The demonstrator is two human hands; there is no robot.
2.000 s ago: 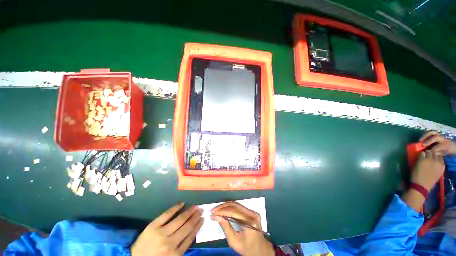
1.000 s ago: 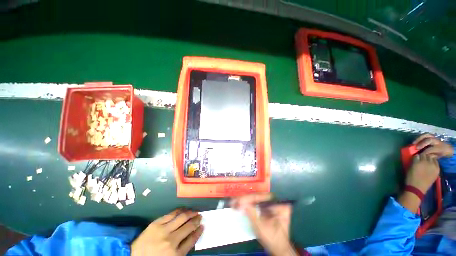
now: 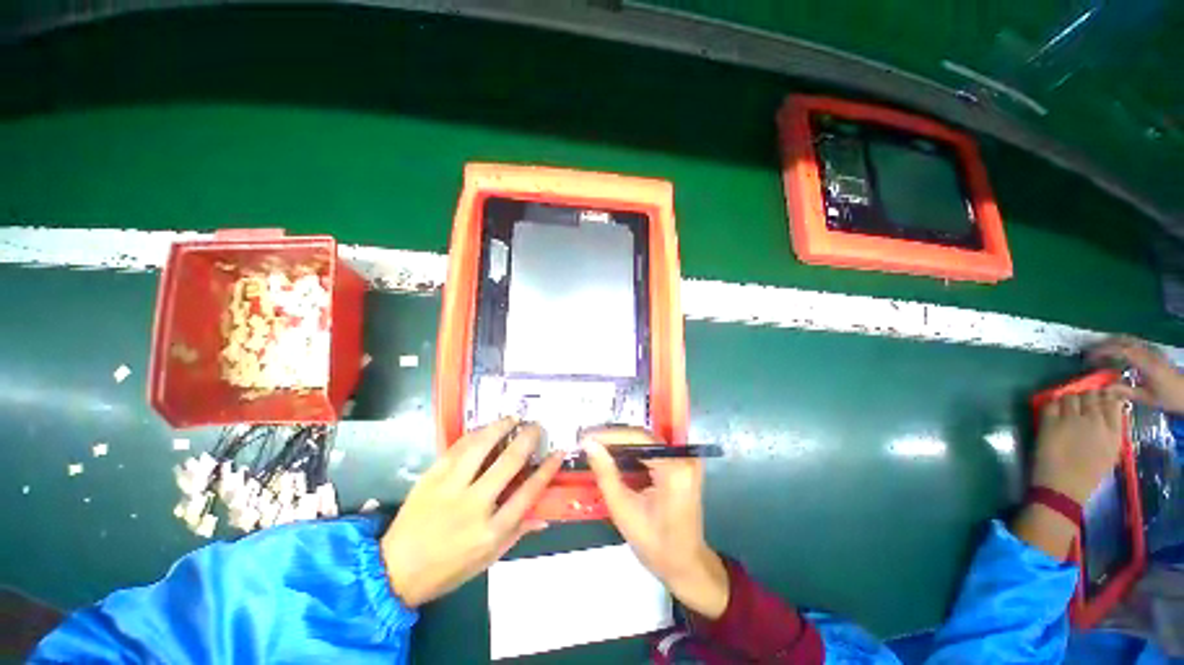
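The open tablet unit (image 3: 571, 299) lies in its red-orange fixture (image 3: 567, 186), with a large silver-grey rectangle and bright electronics at the near end. My left hand (image 3: 474, 513) rests over the near left edge of the fixture, fingertips on the tablet's near end. My right hand (image 3: 656, 507) is at the near right, fingertips close to the left ones, holding dark tweezers (image 3: 669, 451) that point left. The fingers hide the spot between them and any small part there. A white sheet (image 3: 578, 600) lies in front of the fixture, partly beside my right wrist.
A red bin (image 3: 247, 331) of small cream pieces stands left. Black leads with cream ends (image 3: 260, 491) lie below it, with pale flecks around. Another fixture with a tablet (image 3: 896, 188) is on the belt. At right, another person's hands (image 3: 1080, 455) hold a red-framed device (image 3: 1110, 520).
Both hands have moved from the white sheet up onto the tablet's near end. The left hand has let go of the sheet. The view has shifted slightly.
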